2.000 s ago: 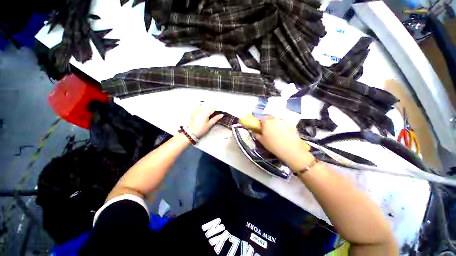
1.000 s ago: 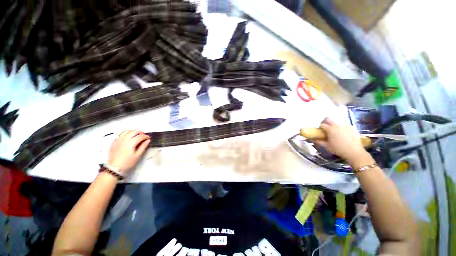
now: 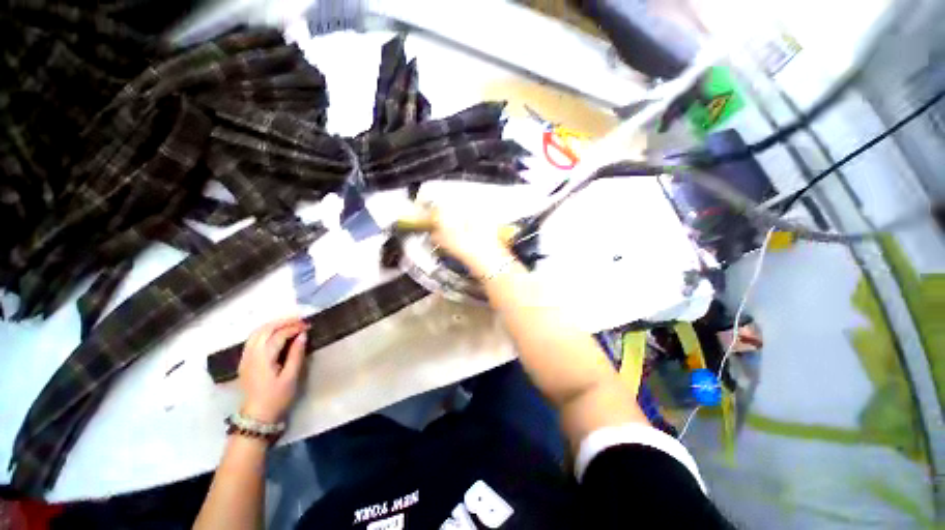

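Note:
A narrow dark plaid strip [image 3: 363, 314] lies on the white table near its front edge. My left hand [image 3: 271, 364] rests on the strip near its left end, fingertips pressed on the cloth. My right hand [image 3: 451, 233] holds the steam iron [image 3: 444, 277] by its light wooden handle and is blurred. The iron is over the strip's right part and hides that end; whether it touches the cloth is unclear. A wider stack of plaid strips [image 3: 171, 288] lies just beyond, to the left.
A heap of plaid pieces [image 3: 197, 135] lies at the far left, with a tied bundle [image 3: 435, 147] beside it. Grey-blue scraps [image 3: 323, 285] lie beyond the strip. Red-orange scissors [image 3: 560, 148] are at the back. A dark iron rest [image 3: 722, 186] stands at the right end, with hose and cables around.
My right hand has brought the iron left from the table's right end onto the strip. My left hand stays on the strip, whose left end now shows. The view has turned.

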